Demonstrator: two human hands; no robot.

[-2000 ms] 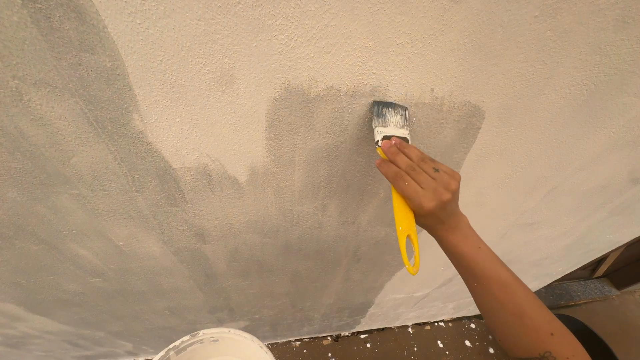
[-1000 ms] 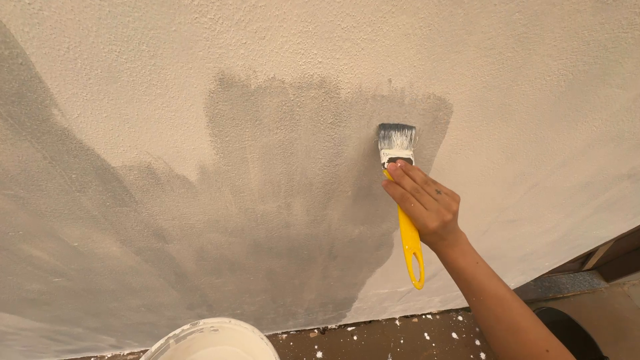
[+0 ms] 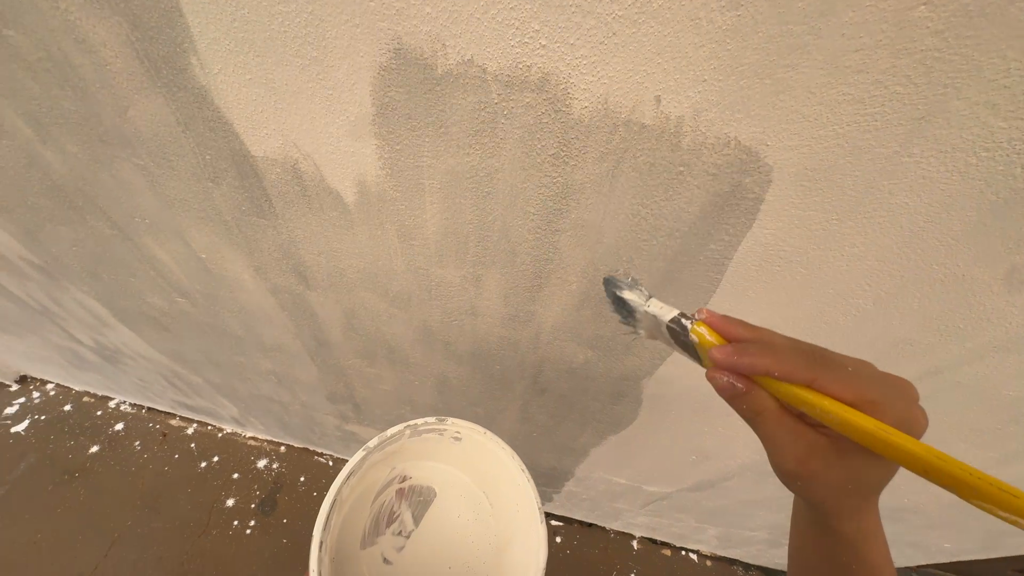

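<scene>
My right hand (image 3: 824, 408) grips a paintbrush (image 3: 848, 424) by its yellow handle, close to the ferrule. The bristles, dark with whitish paint on them, point up and left in front of the grey-painted patch of a textured wall (image 3: 520, 240); whether they touch it, I cannot tell. Below and to the left of the brush is a round white container (image 3: 524, 488), with light paint and a streaked mark inside. At the container's lower left edge a sliver of skin may show, too little to tell what holds it. My left hand is not otherwise visible.
Unpainted or lighter wall surface (image 3: 896, 200) surrounds the grey patch at the top and right. A brown floor (image 3: 160, 480) spattered with white paint runs along the wall's base.
My right hand has moved lower, and the brush has turned from upright to slanting up and left. More of the container shows. The view has shifted.
</scene>
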